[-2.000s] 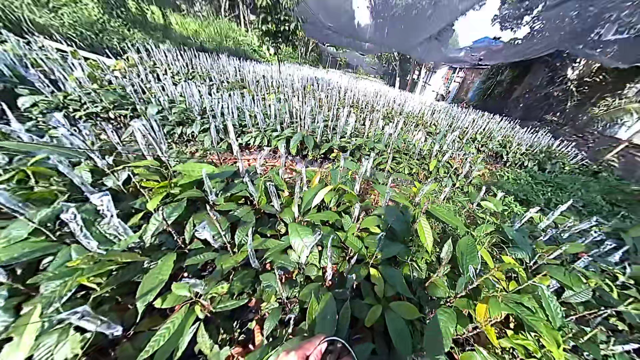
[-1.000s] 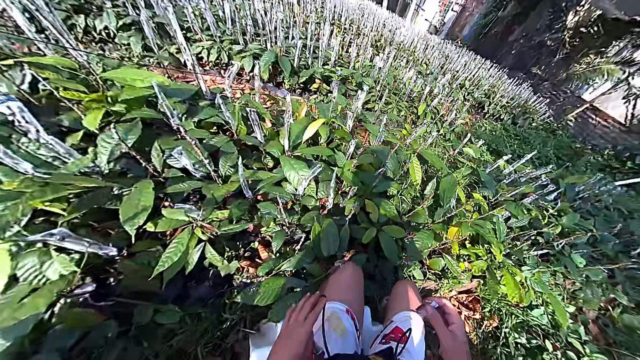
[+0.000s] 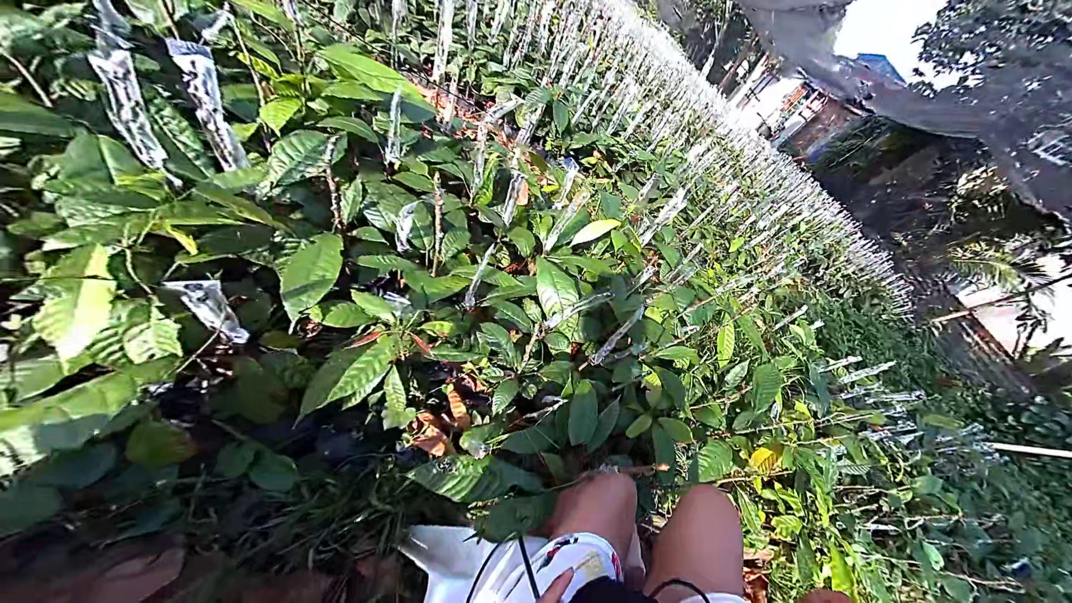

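A few fingers of my left hand (image 3: 556, 586) show at the bottom edge, over the white patterned shorts (image 3: 578, 553); the rest is cut off, and what it may hold is hidden. Beside it runs a thin black cord (image 3: 528, 569). Only a small bit of what looks like my right hand (image 3: 825, 595) shows at the bottom edge, right of the knees. In front of the knees grow leafy seedlings (image 3: 557, 289), many with clear plastic film wrapped around upright stems. One wrapped stem (image 3: 620, 335) leans to the right. Loose-looking plastic film (image 3: 208, 308) hangs among leaves at the left.
A white object (image 3: 444, 553) is beside and under the left thigh. Dense rows of wrapped seedlings (image 3: 754, 176) stretch to the upper right. Dry brown leaves (image 3: 431, 431) lie between plants. A pale pole (image 3: 1030, 450) juts in at the right; dark netting (image 3: 888, 100) hangs above.
One second ago both hands showed beside the knees; now they are mostly below the bottom edge. The view has tilted and shifted.
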